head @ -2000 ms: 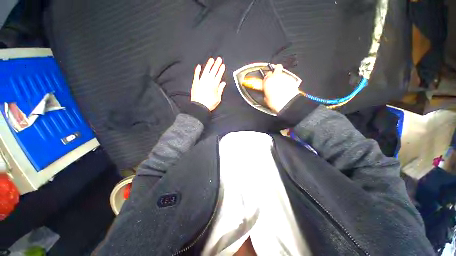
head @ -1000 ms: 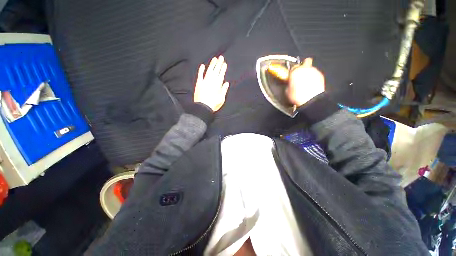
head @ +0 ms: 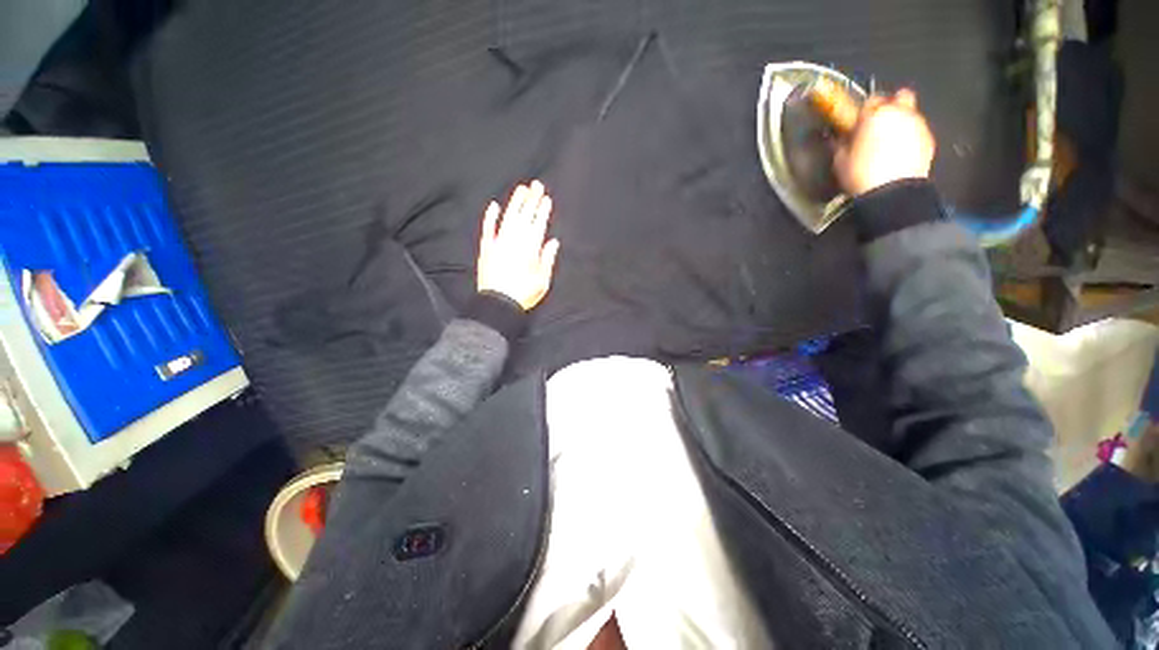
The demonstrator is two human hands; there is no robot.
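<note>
A black garment [head: 623,191] with a few creases lies on the dark ribbed ironing table [head: 273,140]. My left hand [head: 516,249] lies flat on the garment, fingers slightly apart, holding nothing. My right hand [head: 887,142] grips the orange-brown handle of the steam iron [head: 797,146], to the right of the garment's middle. The iron's silver tip points up and left. Whether its sole touches the cloth is hard to tell.
A blue-fronted box [head: 108,279] stands at the left, with a red plastic bag [head: 18,495] below it. A cream bucket [head: 287,523] is by my left side. A wrapped hose [head: 1045,114] with a blue line runs at the right.
The iron has moved right and away from me in my right hand, with the hose swinging right. My left hand has stayed flat on the garment.
</note>
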